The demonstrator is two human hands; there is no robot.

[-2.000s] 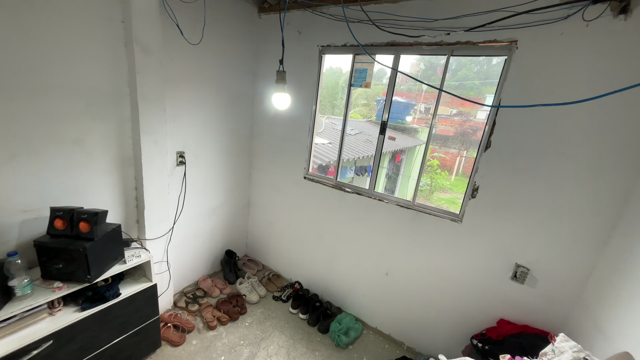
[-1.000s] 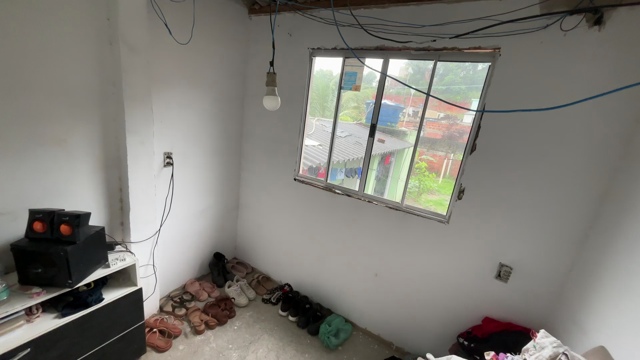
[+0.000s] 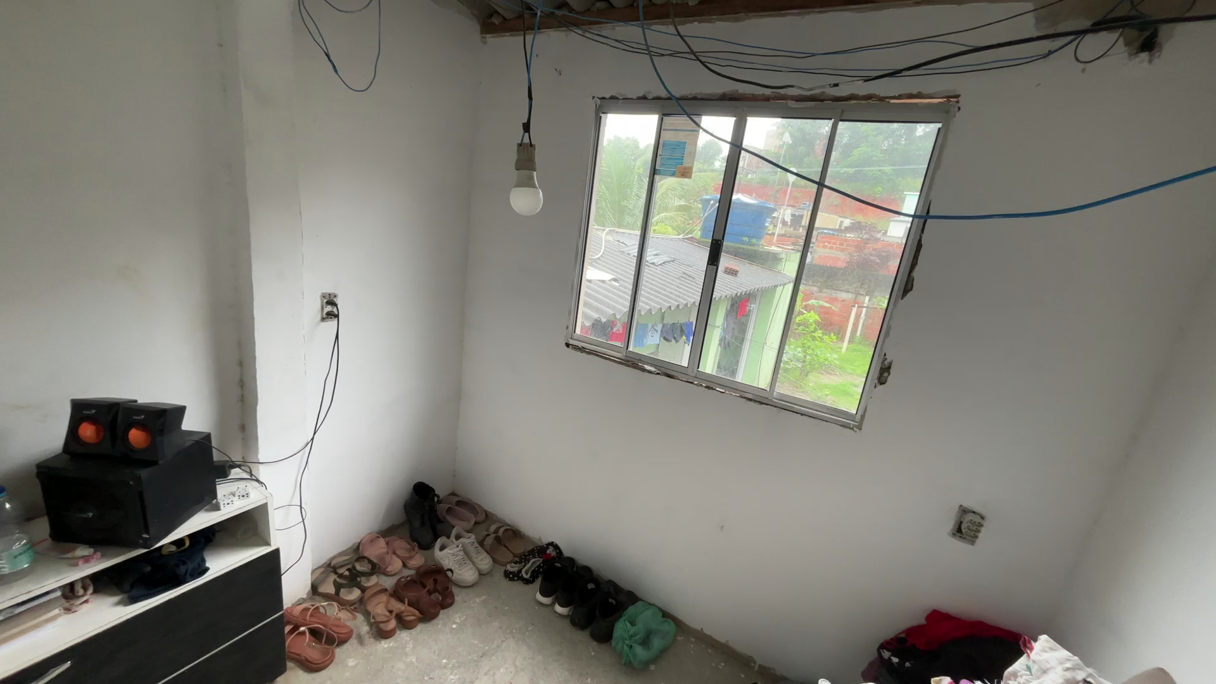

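Neither of my hands shows in the head view. A light bulb [image 3: 525, 193] hangs unlit from a dark cable in front of the wall corner. To its right is a sliding window [image 3: 717, 252] with a metal frame. Pairs of sandals [image 3: 316, 629], white sneakers [image 3: 463, 557] and dark shoes [image 3: 573, 591] stand along the foot of the walls. A green bundle [image 3: 644, 634], perhaps cloth or a bag, lies at the right end of the row.
A black-and-white cabinet [image 3: 223, 629] at left bears a black speaker box [image 3: 123, 489], two small speakers [image 3: 123, 427] and a plastic bottle [image 3: 13, 537]. Clothes [image 3: 950, 646] are heaped at lower right. A blue cable [image 3: 1026, 216] droops across the window; a wired outlet [image 3: 329, 306] is on the left wall.
The hanging bulb was lit two seconds ago and is unlit in the later frames. The view has shifted slightly.
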